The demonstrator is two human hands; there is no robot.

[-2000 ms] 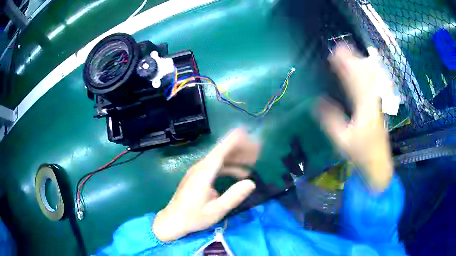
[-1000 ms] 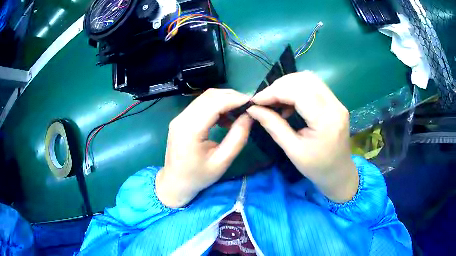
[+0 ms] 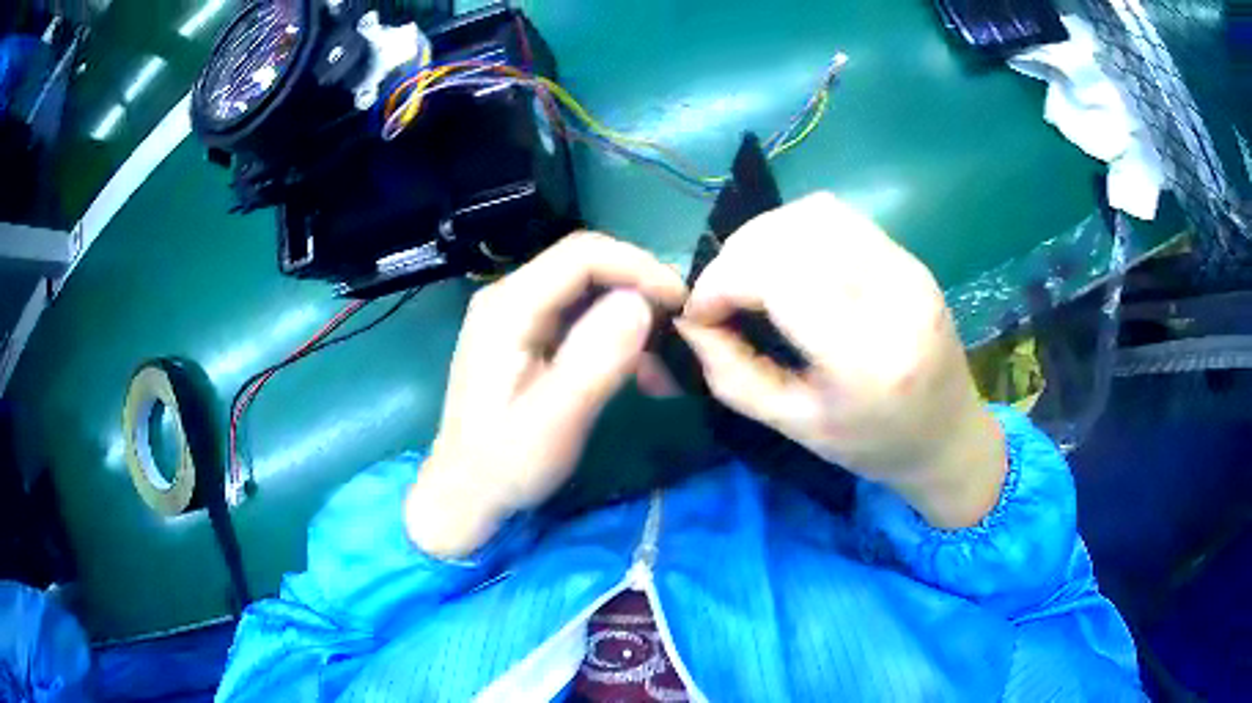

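Note:
My left hand [image 3: 549,378] and my right hand [image 3: 838,343] are close together over the near part of the bench, both bare. Their fingertips pinch a matte black adhesive sheet [image 3: 746,192], whose pointed end with pale lines sticks up between them. The rest of the sheet is mostly hidden behind my right hand. The black projector housing [image 3: 439,192] stands at the upper left, with its round lens [image 3: 251,69] and a whitish bracket [image 3: 391,58]. Coloured motor wires [image 3: 590,124] trail from it to the right.
A tan tape roll [image 3: 162,437] stands at the left. A red-and-black lead [image 3: 282,364] with a white connector runs from the housing. White release paper [image 3: 1092,117], black sheets [image 3: 1000,21] and black mesh [image 3: 1195,137] are at the upper right. Clear plastic [image 3: 1050,282] lies at the right edge.
Both hands have come together around the black sheet, which was not clearly visible two seconds ago. Since one second ago, the left fingers have curled; the view has shifted slightly.

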